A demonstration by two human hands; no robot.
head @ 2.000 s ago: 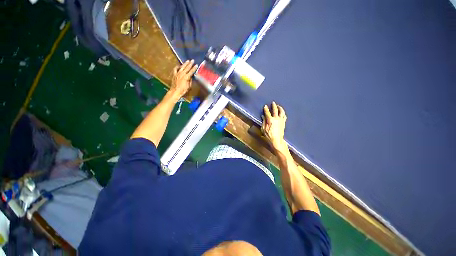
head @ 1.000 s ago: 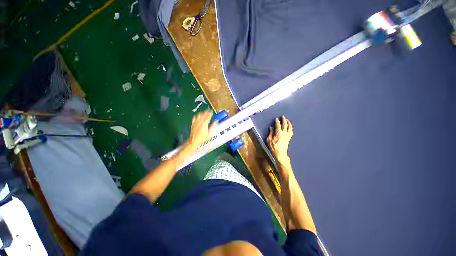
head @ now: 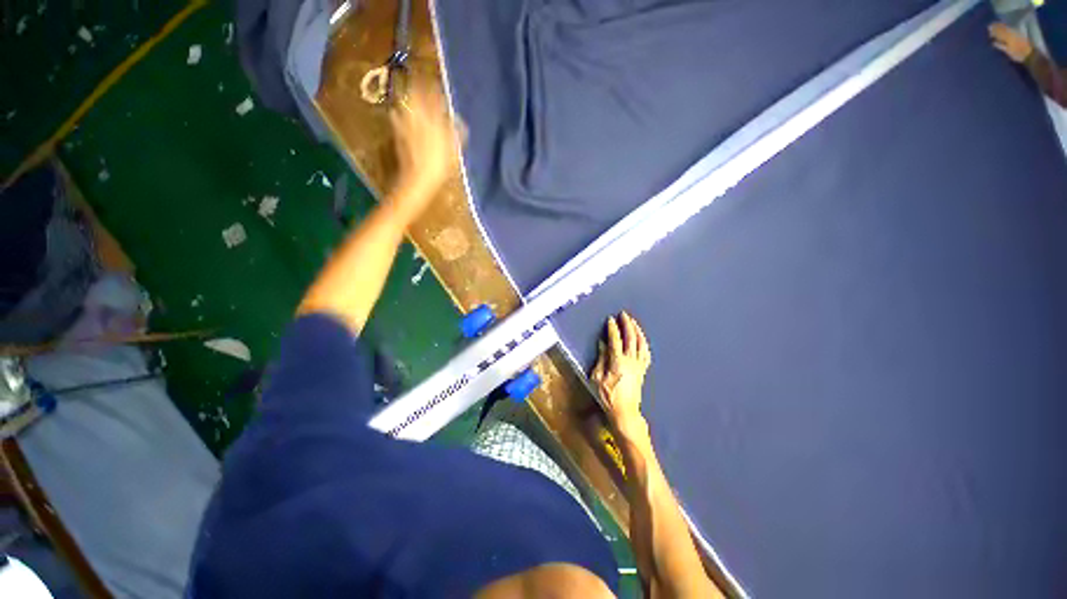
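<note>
The navy fabric lay [head: 807, 339] covers the table on both sides of the silver-white rail [head: 690, 205]. Its pale edge runs along the wooden ledge. My right hand [head: 624, 363] lies palm down on the fabric near this edge, just below the rail, holding nothing visible. My left hand [head: 424, 140] is blurred at the fabric edge beyond the rail, close to the scissors [head: 396, 80]; whether it grips the cloth cannot be told. The fabric beyond the rail has loose folds [head: 527, 129].
Blue clamps [head: 477, 321] sit where the rail crosses the brown ledge [head: 451, 240]. A yellow-and-black item [head: 611, 448] lies beside my right wrist. Another person's hand [head: 1012, 45] is at the far rail end. Scraps litter the green floor [head: 281, 298]; pale blue cloth [head: 117, 451] hangs at left.
The cutter head travelled along the rail away from me and is now out of view. My left hand moved from the near rail end up to the ledge by the scissors. My right hand stays on the fabric.
</note>
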